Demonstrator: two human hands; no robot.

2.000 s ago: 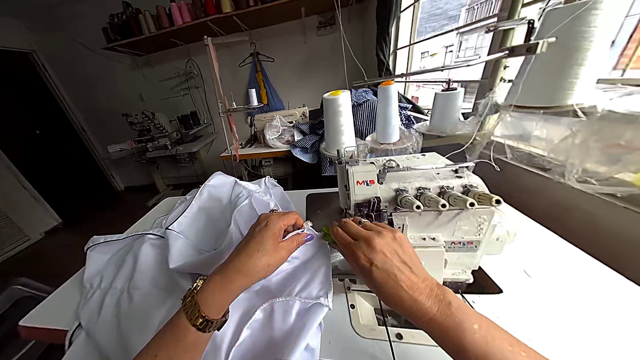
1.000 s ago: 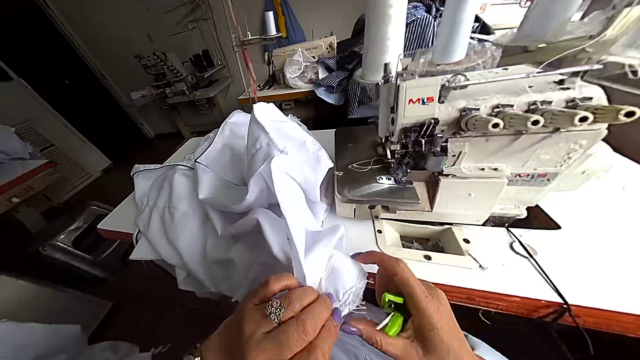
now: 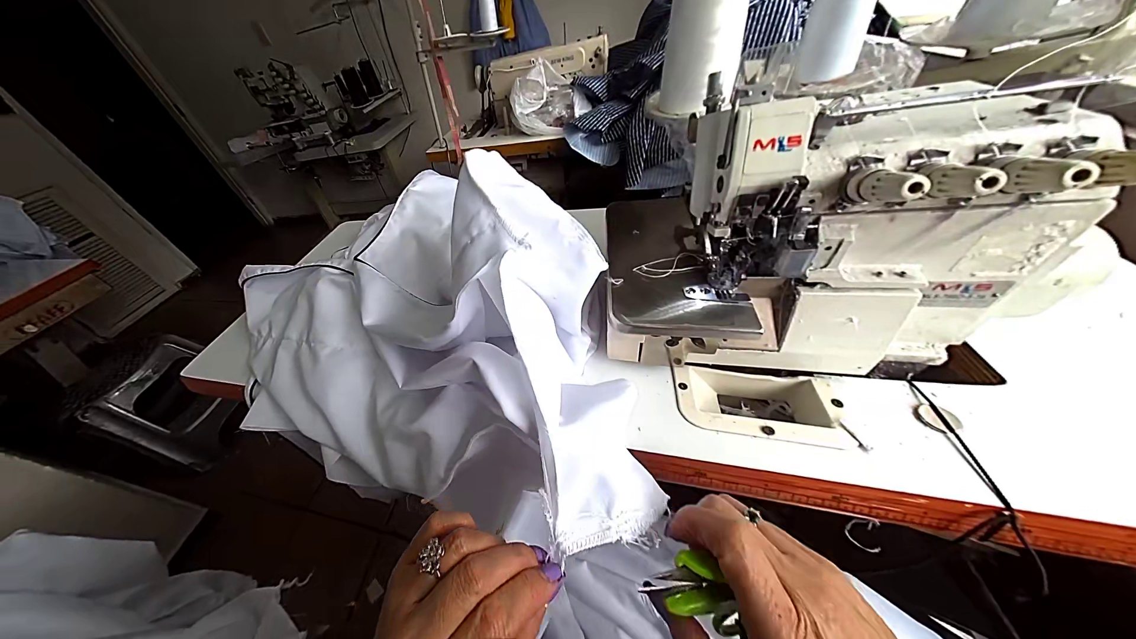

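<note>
A white fabric garment [image 3: 426, 355] with dark piping lies bunched over the left end of the sewing table and hangs past its front edge. At bottom centre my left hand [image 3: 475, 581] pinches the garment beside a serged, fraying edge. My right hand [image 3: 772, 568], just right of that edge, holds small green-handled thread snips [image 3: 697, 586], their metal blades pointing left towards the cloth. Behind the hands stands an overlock sewing machine [image 3: 887, 222], with loose thread on its metal plate [image 3: 683, 302].
The white table [image 3: 932, 453] has an orange-brown front edge and an inset scrap tray [image 3: 763, 408]. A black cord [image 3: 963, 453] hangs over that edge. At left stand a dark stool [image 3: 160, 399] and more white cloth [image 3: 133, 590]. Other machines stand behind.
Both hands have moved from beside the machine's needle area to the table's front, with the cloth edge between them. The view has swung down and left.
</note>
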